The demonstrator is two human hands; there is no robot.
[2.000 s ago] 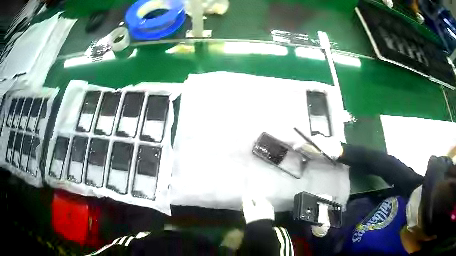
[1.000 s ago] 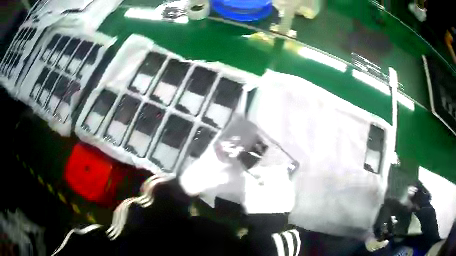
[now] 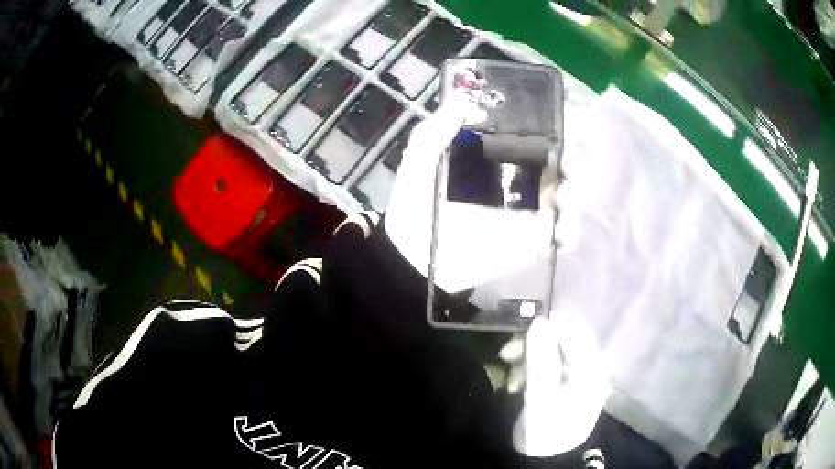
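Observation:
A phone frame point(image 3: 508, 101) is held up close in front of me, upright and raised above the bench. Its upper part is dark and its lower part is open or see-through. My left hand point(image 3: 417, 197), in a white glove, holds its left side, partly behind the frame. My right hand point(image 3: 560, 380), also white-gloved, is at its lower right corner, with the fingers touching or very near the edge. The glare on the gloves hides the exact finger positions.
A lined tray point(image 3: 298, 160) of phone frames lies to the left, another lined tray point(image 3: 137, 46) beyond it. A white cloth point(image 3: 655, 266) spreads to the right, with one phone frame point(image 3: 756, 291) near its far edge. A red stool point(image 3: 220, 188) stands below the bench.
The view has swung left and tilted. The phone frame, low over the cloth and tray edge a second ago, is now upright and closer to me, with my right hand at its lower corner.

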